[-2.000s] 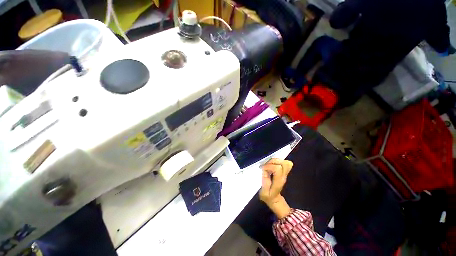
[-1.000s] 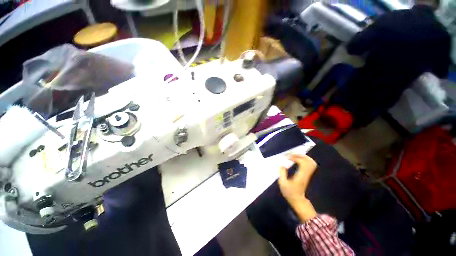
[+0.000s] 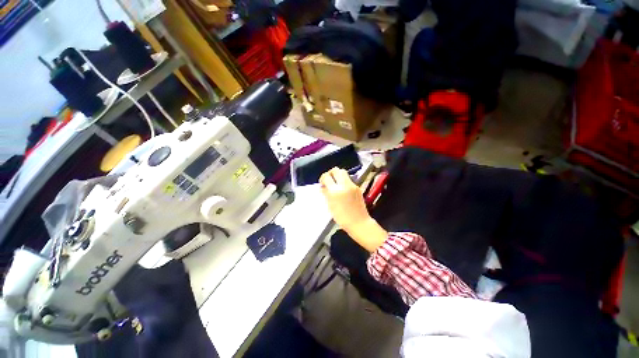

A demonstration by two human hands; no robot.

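Observation:
My right hand [image 3: 343, 197], in a red checked sleeve, is at the near edge of the small white tray [image 3: 297, 175] with a dark flat item [image 3: 324, 165] in it. Its fingers are bent together; whether they hold anything cannot be told. My left hand is not in view. A small stack of dark-blue labels [image 3: 267, 242] lies on the white table [image 3: 242, 302], right of the white brother sewing machine [image 3: 115, 231]. A dark garment panel [image 3: 161, 301] lies under the machine head. The needle area is too small to make out.
A purple strip [image 3: 298, 155] lies beside the tray. Dark cloth [image 3: 448, 210] hangs right of the table. A cardboard box [image 3: 326, 94], red stool [image 3: 445, 124], red crate [image 3: 608, 105] and a person in dark clothes [image 3: 473, 42] are behind. A white shape [image 3: 466, 328] shows at the bottom.
The view has shifted, showing more of the room behind. My right hand has moved from beside the tray to its near edge. The white shape at the bottom has come into view.

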